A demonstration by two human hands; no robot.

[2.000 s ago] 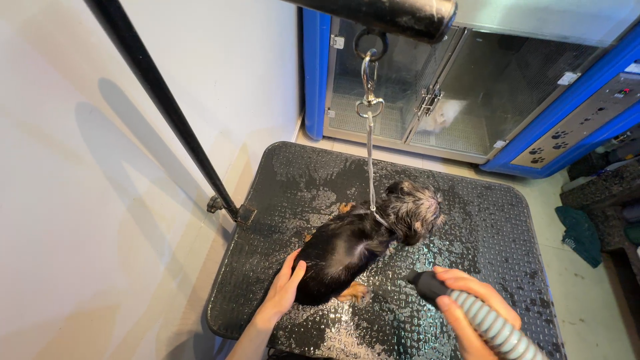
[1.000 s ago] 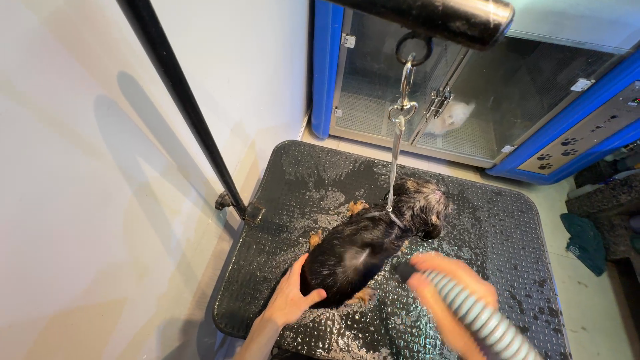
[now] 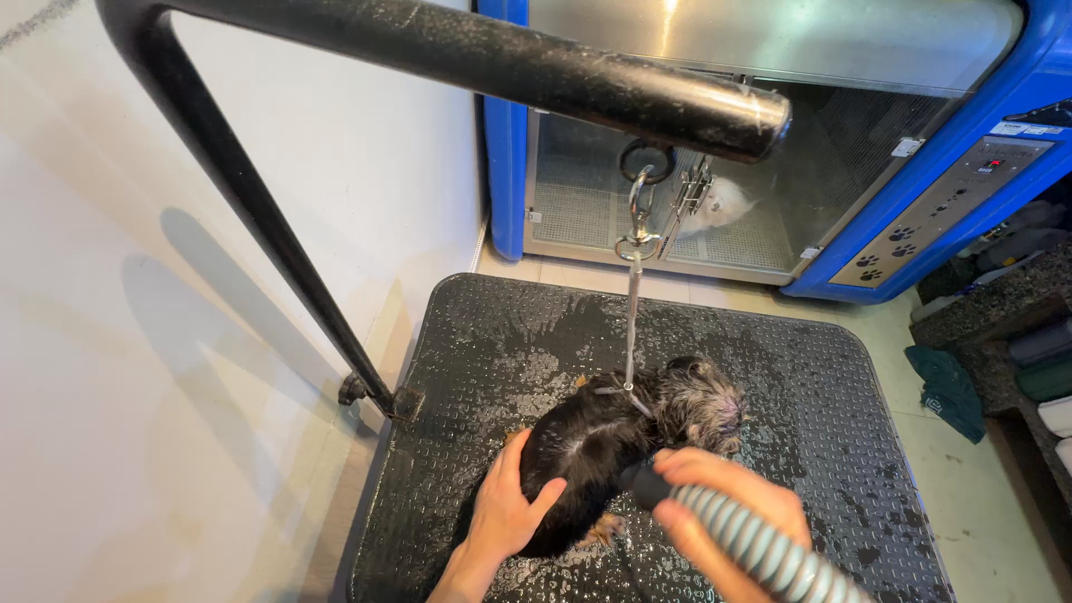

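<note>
A small wet dog, black with a greyish head, stands or crouches on a black textured grooming table that is wet with droplets. A grooming loop runs from its neck up to a metal clip. My left hand rests against the dog's rump, thumb spread over its back. My right hand is closed around the black nozzle end of a grey ribbed dryer hose, with the nozzle close to the dog's side behind the shoulder. The dog's face is turned away.
A black grooming arm crosses above the table, its post clamped at the left edge beside a white wall. Behind stands a blue drying cabinet with a white animal inside. A green cloth lies on the floor at right.
The nozzle in my right hand has moved from beside the dog's front to close against its side. My left hand has stayed at the rump. The view has shifted, showing more of the grooming arm.
</note>
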